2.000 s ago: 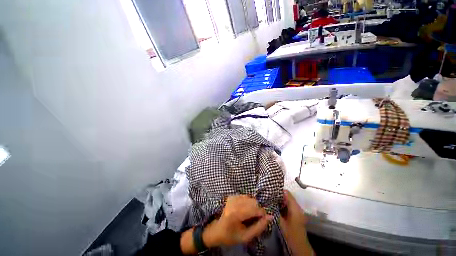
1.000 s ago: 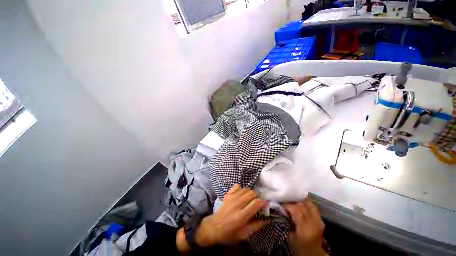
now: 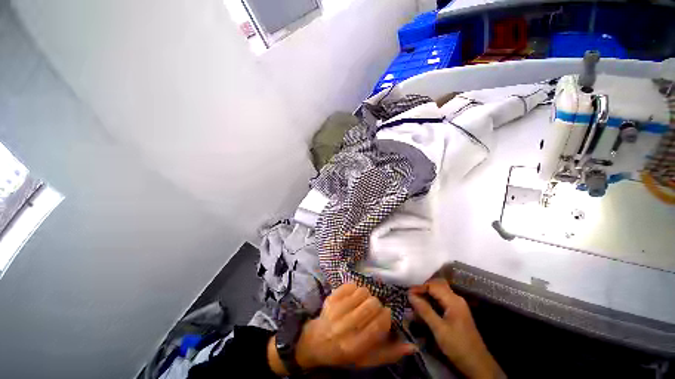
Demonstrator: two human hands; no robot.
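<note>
The checked shell fabric (image 3: 348, 211) lies bunched at the table's left edge and hangs down towards the lap. White lining (image 3: 403, 244) shows beside it on the right, with more lining and dark binding strips behind. A grey panel (image 3: 418, 164) shows between them. My left hand (image 3: 348, 326), with a dark band at the wrist, is closed on the checked cloth at the bottom centre; its fingertips are blurred. My right hand (image 3: 450, 326) pinches the cloth's edge between thumb and fingers, just right of my left hand.
The sewing machine (image 3: 592, 133) stands at the right, its lit needle plate (image 3: 525, 196) below. An orange scissors handle (image 3: 657, 189) is at the right edge. An olive bundle (image 3: 333, 139) lies against the wall. A garment pile (image 3: 285, 255) is low at left. Blue crates (image 3: 422, 63) stand behind.
The view has turned left and down. The checked cloth has been drawn aside, so white lining and the grey panel now show. My right hand has come out from beside the cloth onto its edge.
</note>
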